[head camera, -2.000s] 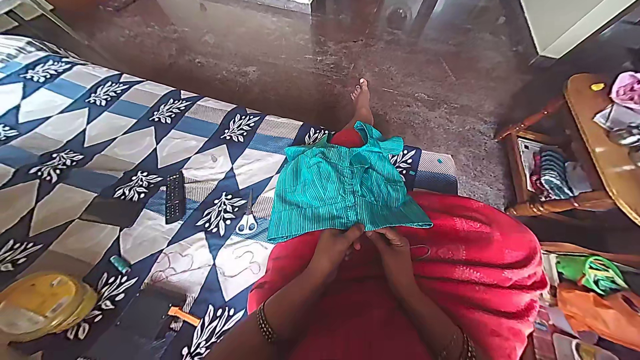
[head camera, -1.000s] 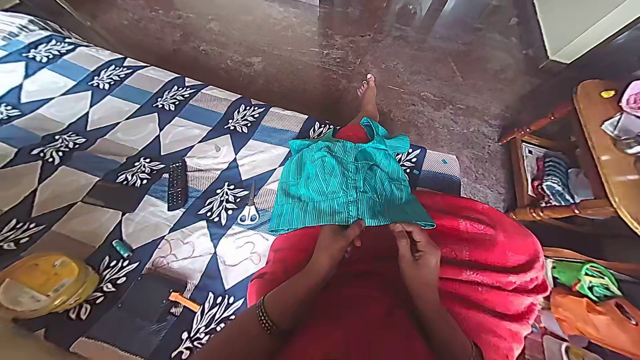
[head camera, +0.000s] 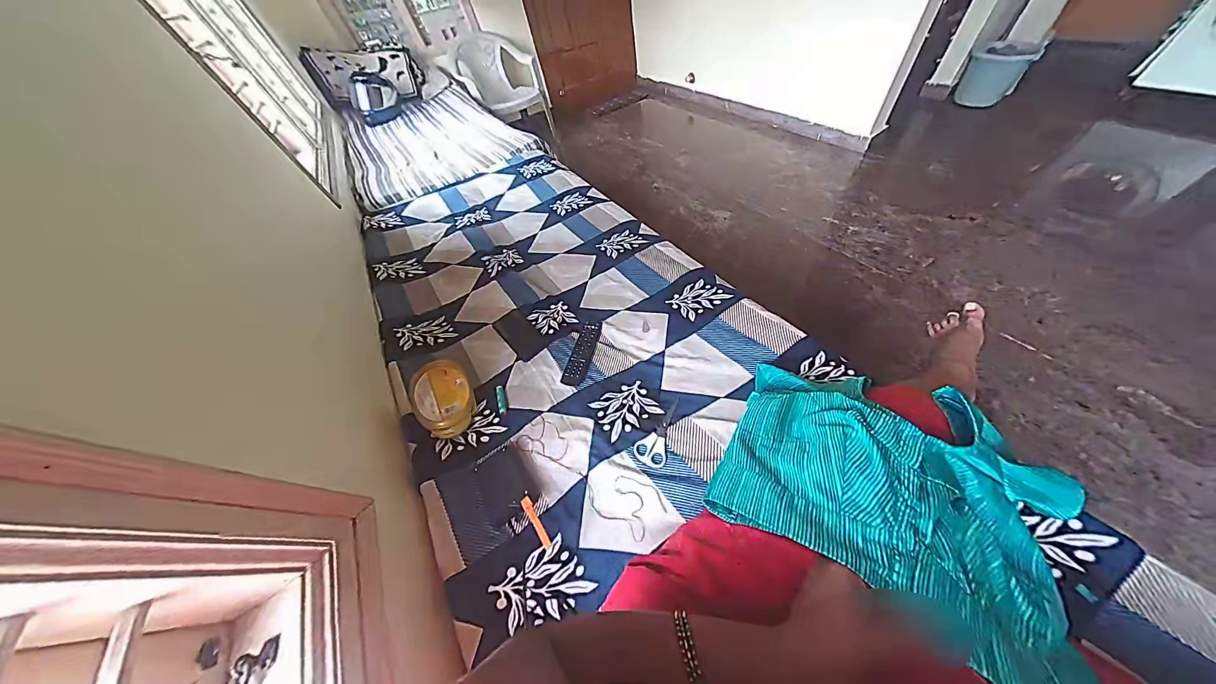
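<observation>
A teal striped garment (head camera: 855, 475) lies spread over my lap, on red cloth (head camera: 712, 570). My left hand (head camera: 836, 617), blurred, is at the bottom of the view beside the garment's lower edge, with a beaded bangle (head camera: 686, 646) on its wrist; its fingers cannot be made out. My right hand is out of view. To the left of the garment, on the patterned bedsheet (head camera: 608, 285), are scissors with white handles (head camera: 651, 448), loose thread (head camera: 627, 503), a black remote control (head camera: 580, 353), an orange-handled tool (head camera: 536, 521), a small teal item (head camera: 501, 399) and a round yellow-lidded container (head camera: 443, 397).
A wall (head camera: 237, 285) with a window runs along the bed's left side. A striped cloth (head camera: 437, 142), a pillow (head camera: 318, 71) and a dark shiny object (head camera: 373, 98) lie at the far end, near a white plastic chair (head camera: 494, 76). My bare foot (head camera: 959, 332) rests by the dark floor (head camera: 807, 209).
The view has swung far to the left, toward the wall and the bed's far end. Both hands were at the garment's lower edge before; the right one has left the view.
</observation>
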